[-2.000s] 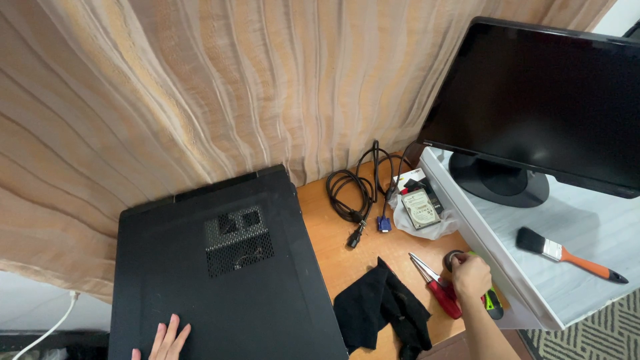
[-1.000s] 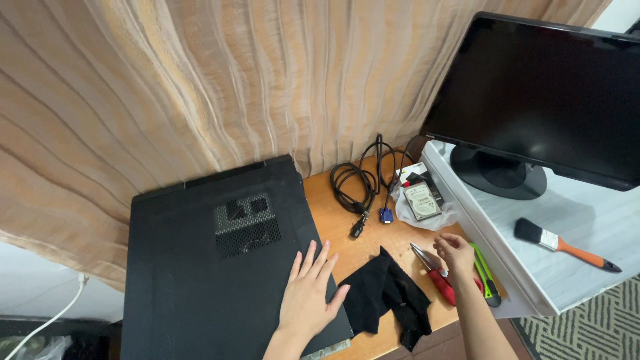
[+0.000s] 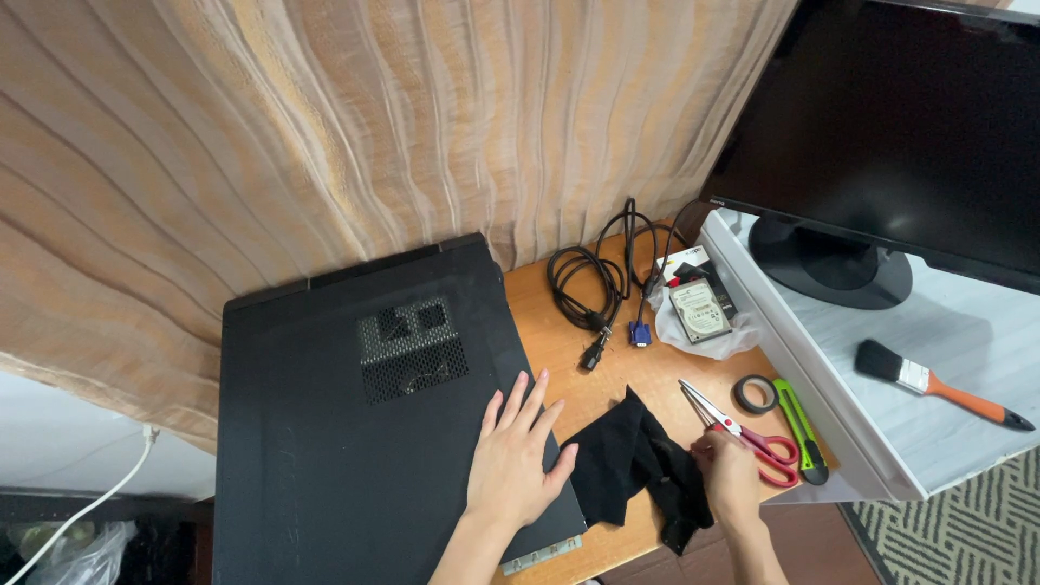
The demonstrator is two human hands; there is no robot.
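My left hand (image 3: 512, 467) lies flat with its fingers apart on the side panel of a black computer case (image 3: 325, 463), below the vent mesh. My right hand (image 3: 727, 471) is at the right edge of a black cloth (image 3: 609, 455), with its fingers bent; whether they grip the cloth or the tool under them cannot be told. Scissors (image 3: 760, 443) with red handles lie partly behind that hand, along with a red-handled tool mostly hidden by it. A roll of dark tape (image 3: 756, 394) and a green utility knife (image 3: 800, 431) lie just to the right.
Coiled black cables (image 3: 589, 292), one with a blue VGA plug (image 3: 639, 333), lie at the back of the wooden desk (image 3: 569, 382). A hard drive (image 3: 700, 310) rests on plastic wrapping. A monitor (image 3: 894, 122) and a paintbrush (image 3: 946, 386) occupy the white surface at right.
My left hand has moved right across the case. My right hand has let go of the tape roll and moved left to the cloth's edge.
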